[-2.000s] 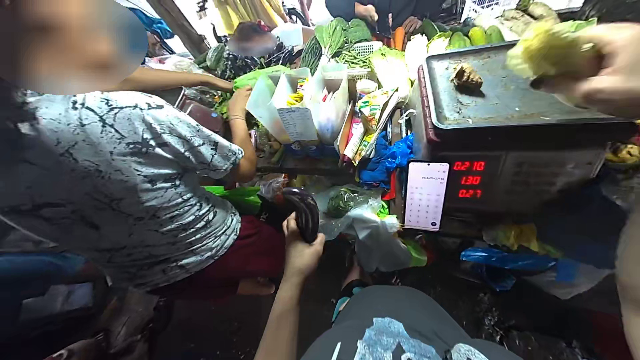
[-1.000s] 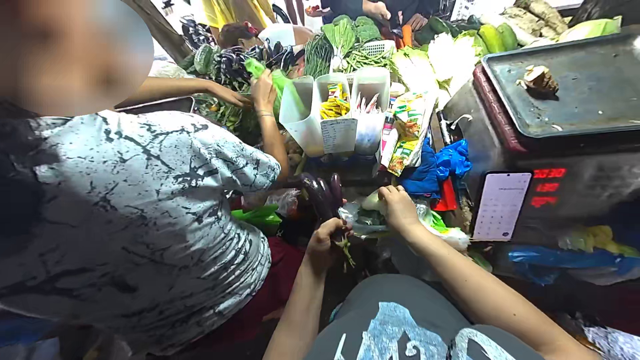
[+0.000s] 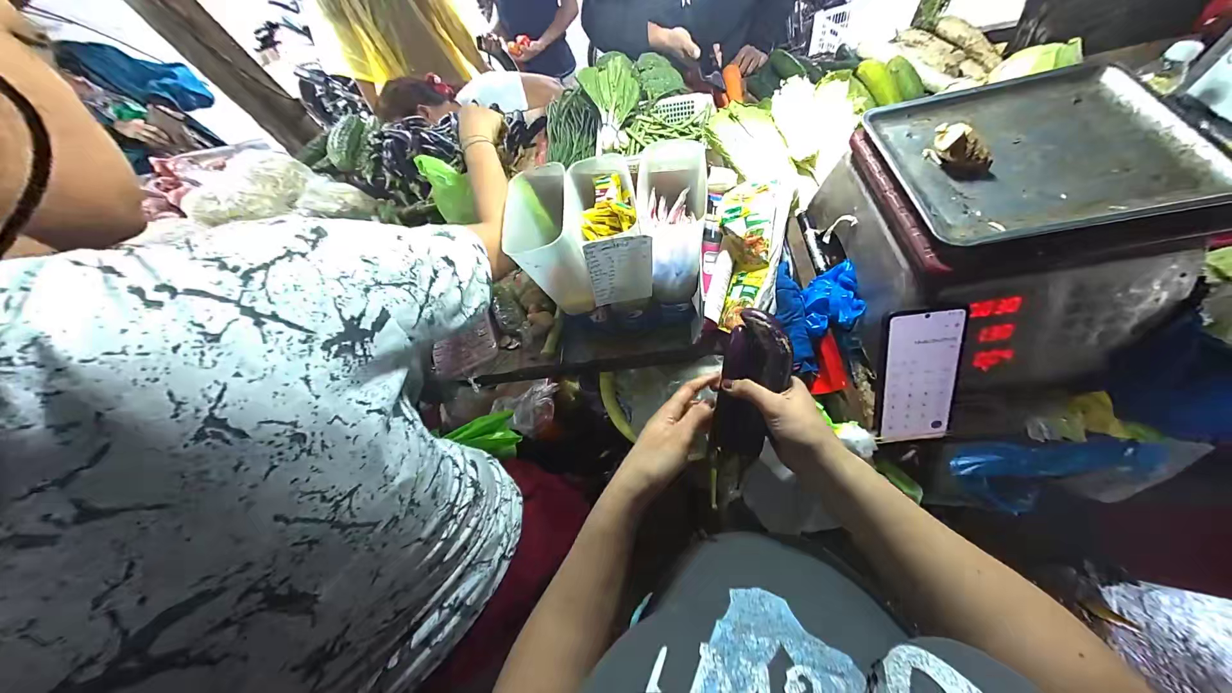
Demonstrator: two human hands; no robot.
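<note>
Dark purple eggplants [image 3: 754, 385] are held upright in front of me, low before the stall's edge. My right hand [image 3: 784, 414] is closed around their right side, its thumb across the front. At their left side is my left hand [image 3: 679, 428], its fingertips by the skin; whether it grips them cannot be told. A thin strand hangs below the eggplants. Behind them lie printed seasoning packets [image 3: 749, 255]. A clear plastic bag [image 3: 784, 491] shows partly under my right hand.
A person in a patterned white shirt [image 3: 241, 433] is close at left, an arm over the vegetables. White plastic bins [image 3: 616, 231] hold packets. At right stand a scale with a metal tray [image 3: 1059, 144] and a phone [image 3: 922, 373]. Leafy greens [image 3: 611, 91] and people's hands are beyond.
Two seconds ago my right hand held leafy greens above the scale and my left held the eggplants. One second ago my right was at a plastic bag; now it is on the eggplants.
</note>
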